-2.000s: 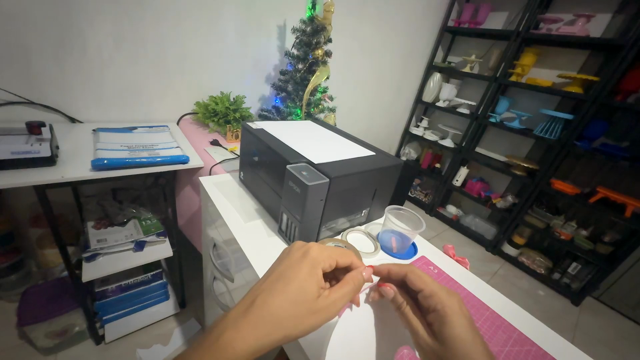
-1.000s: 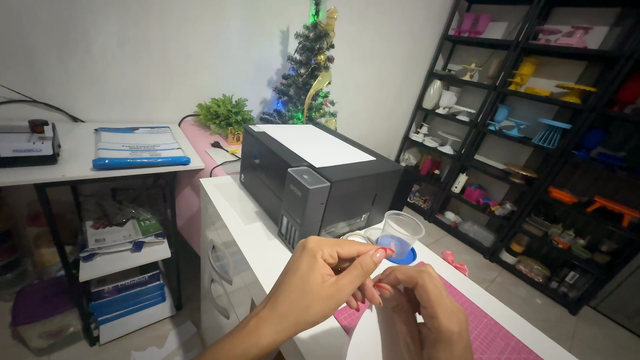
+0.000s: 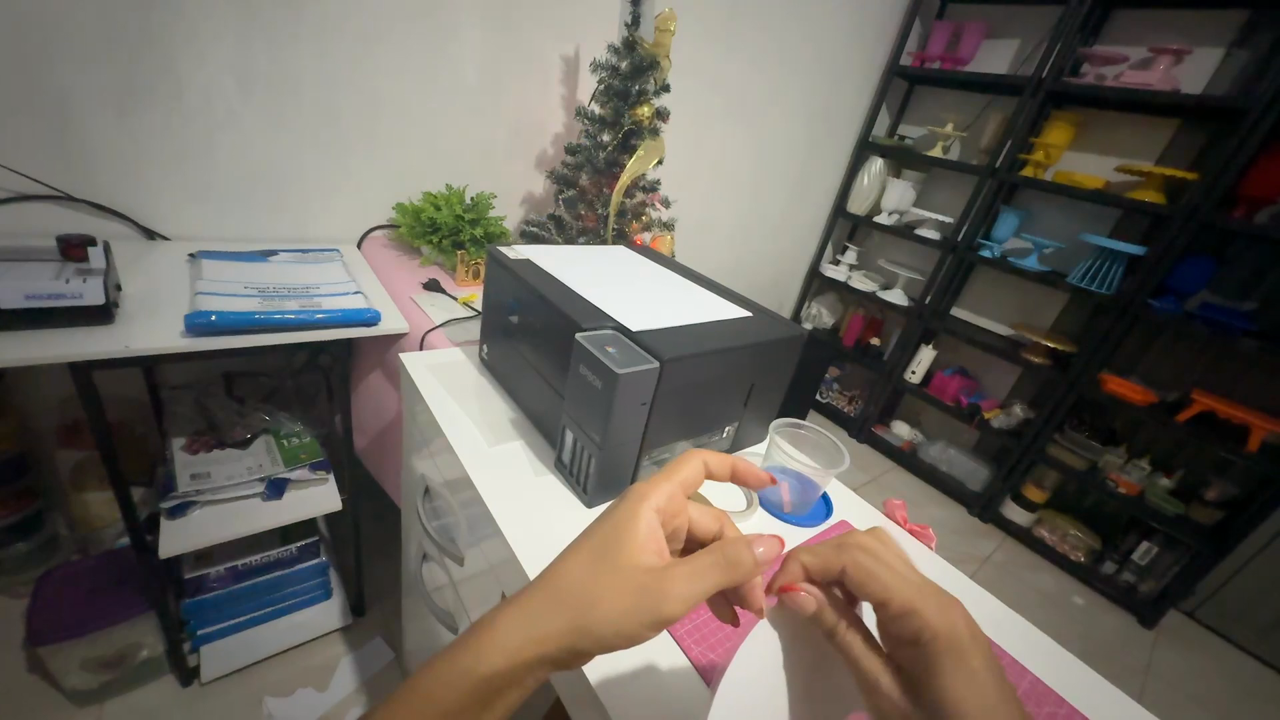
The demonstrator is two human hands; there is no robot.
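Note:
My left hand (image 3: 660,565) is raised over the white desk top, its index finger lifted and its thumb beside the fingertips of my right hand (image 3: 890,610). The right thumb and index finger are pinched at the top edge of a white curved sheet-like piece (image 3: 785,660); whether they grip it or something small is hidden. Under both hands lies a pink cutting mat (image 3: 705,640) with a grid. Just beyond them a clear plastic cup (image 3: 806,450) stands on a blue round lid (image 3: 800,508), beside a roll of tape (image 3: 730,498), partly covered by my left hand.
A black Epson printer (image 3: 720,375) with a white sheet (image 3: 630,285) on top stands behind my hands. A pink bow (image 3: 910,522) lies at the desk's right edge. Black shelves (image 3: 985,175) hold coloured stands at right; a side table (image 3: 150,340) with a blue-and-white paper pack is at left.
My left index finger has lifted away from the right fingertips, and the left hand has opened somewhat. The right hand remains pinched close by.

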